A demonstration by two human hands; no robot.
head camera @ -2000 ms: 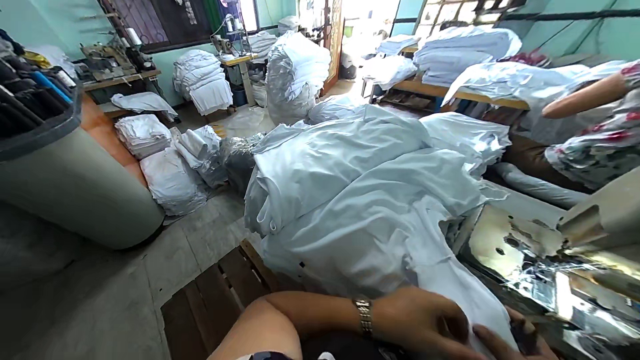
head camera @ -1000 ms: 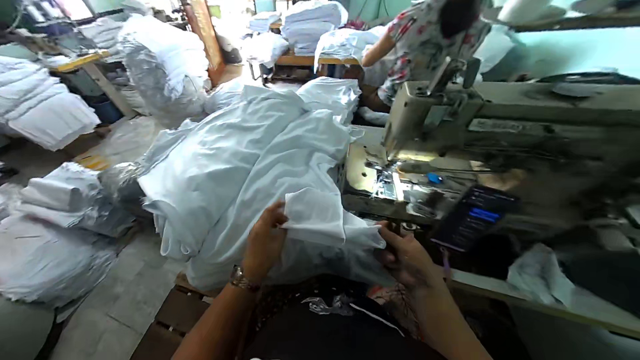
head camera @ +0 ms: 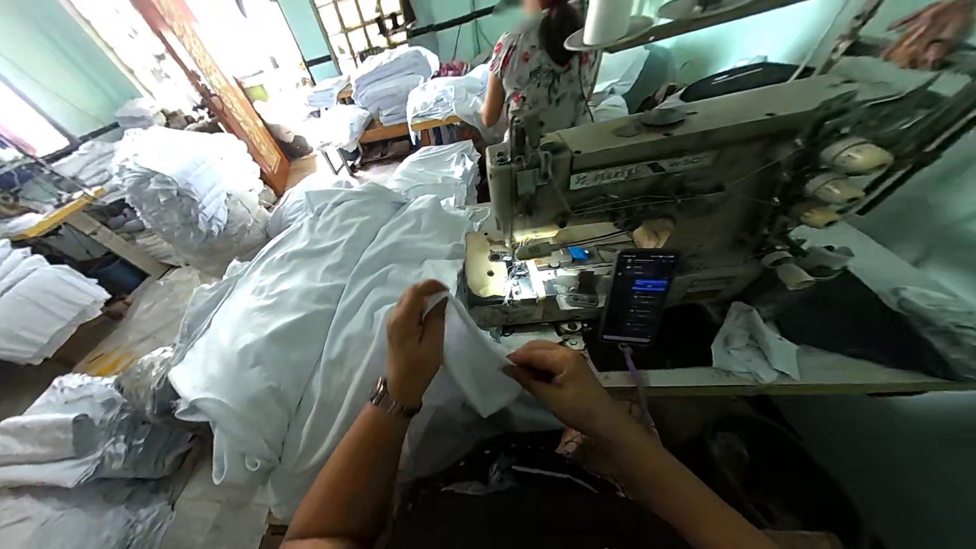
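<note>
A piece of white fabric [head camera: 476, 358] is stretched between my two hands, in front of the lit needle area of an industrial sewing machine [head camera: 648, 175]. My left hand [head camera: 415, 335], with a metal watch at the wrist, grips its upper left edge. The fingertips of my right hand [head camera: 553, 377] pinch its right edge. Beneath and to the left spreads a large heap of white garments [head camera: 305, 305], close against the machine bed. A smartphone [head camera: 639, 296] with a lit screen and a purple strap stands at the front of the machine, right of the needle area.
Crumpled white cloth [head camera: 755, 343] lies on the machine table [head camera: 854, 379] at the right. Bundles of white garments [head camera: 53, 305] line the left side. Beyond the machine is a person in a floral top [head camera: 537, 76], near stacked white cloth [head camera: 393, 80]. Thread cones [head camera: 606, 19] are overhead.
The view has swung right since the oldest frame. Since one second ago, the fabric between my hands has turned from lying roughly level to hanging slantwise, with my left hand higher than my right.
</note>
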